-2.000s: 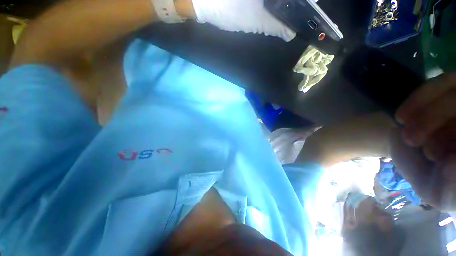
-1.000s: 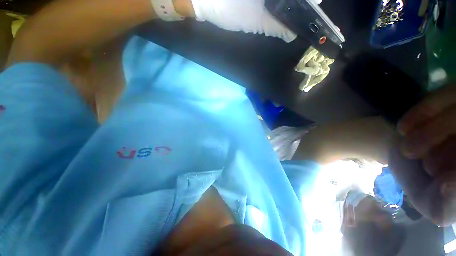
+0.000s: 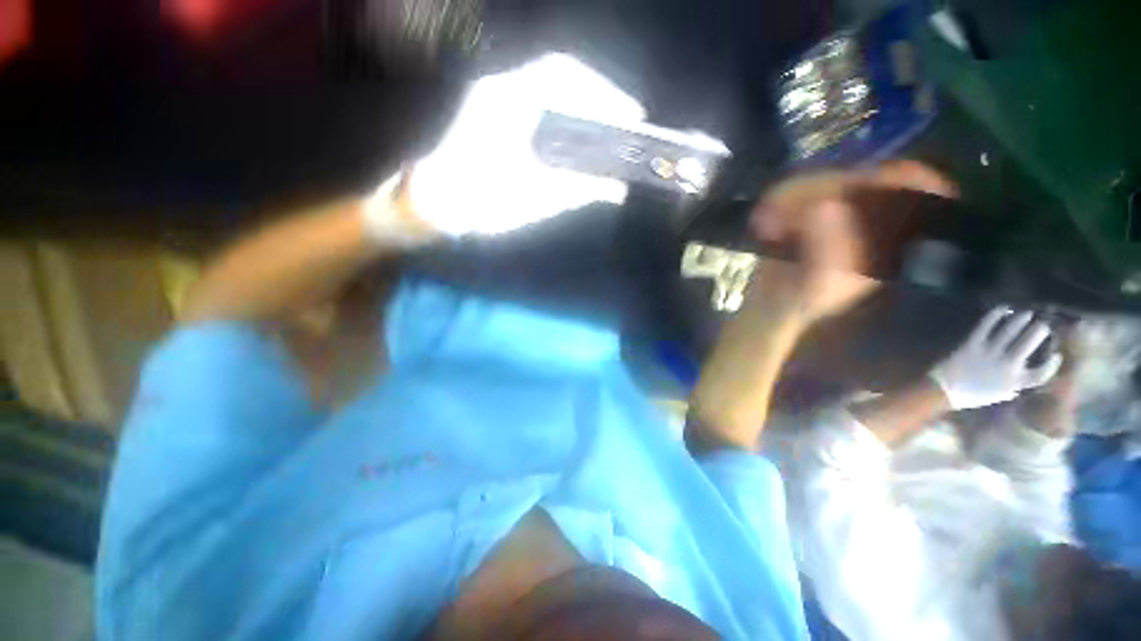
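Note:
My left hand [image 3: 519, 157], in a white glove, holds a slim dark grey device unit [image 3: 601, 148]. Its narrow port end faces me, with a round socket and a bright shiny spot near its right end. My bare right hand [image 3: 832, 232] is right of the unit, apart from it and motion-blurred. Its fingers curl around a dark, thick tool that looks like the electric screwdriver [image 3: 895, 238]; the tool's tip cannot be made out. A blue parts bin [image 3: 898, 94] with shiny metal pieces stands beyond my right hand.
A crumpled off-white piece [image 3: 720, 269] lies on the black bench between my hands. A green surface [image 3: 1051, 138] is at the upper right. A co-worker in white with a gloved hand [image 3: 1001, 359] is at the lower right. Blurred red shapes [image 3: 198, 13] show at the upper left.
The view has shifted. The unit is turned, its port end more level and facing me. My right hand has moved up and inward with the dark tool. The co-worker's gloved hand has come into view.

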